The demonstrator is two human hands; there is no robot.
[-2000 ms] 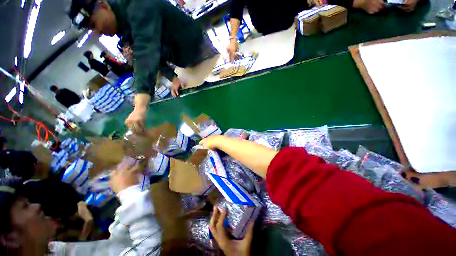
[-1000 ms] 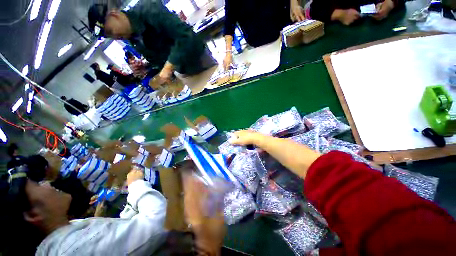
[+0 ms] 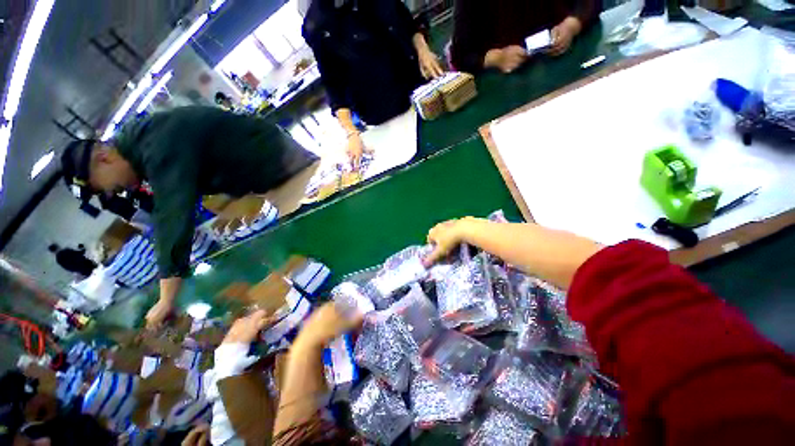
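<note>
Silvery bubble-wrapped products (image 3: 453, 375) lie piled in front of me on the bench. My right hand (image 3: 449, 239), in a red sleeve, is at the pile's back edge. Its fingers are bent down against the pouches; whether they grip one is unclear. My left hand (image 3: 327, 329) is blurred, at the pile's left side. A blue-and-white carton (image 3: 340, 366) shows just below it, partly hidden; I cannot tell whether the hand holds it. A small white-topped item (image 3: 399, 275) lies on the pouches between my hands.
A lime green tape dispenser (image 3: 680, 187) stands on a brown-edged white sheet (image 3: 593, 139), with a small black item (image 3: 676, 232) nearby. Open cartons (image 3: 161, 379) crowd the left. A neighbour's hand (image 3: 248, 327) is close to my left hand. Other people work opposite.
The view has swung right. My left hand is no longer lifting the blue-and-white carton across the pile's left edge. My right hand remains at the pile. The person opposite has reached down to the cartons.
</note>
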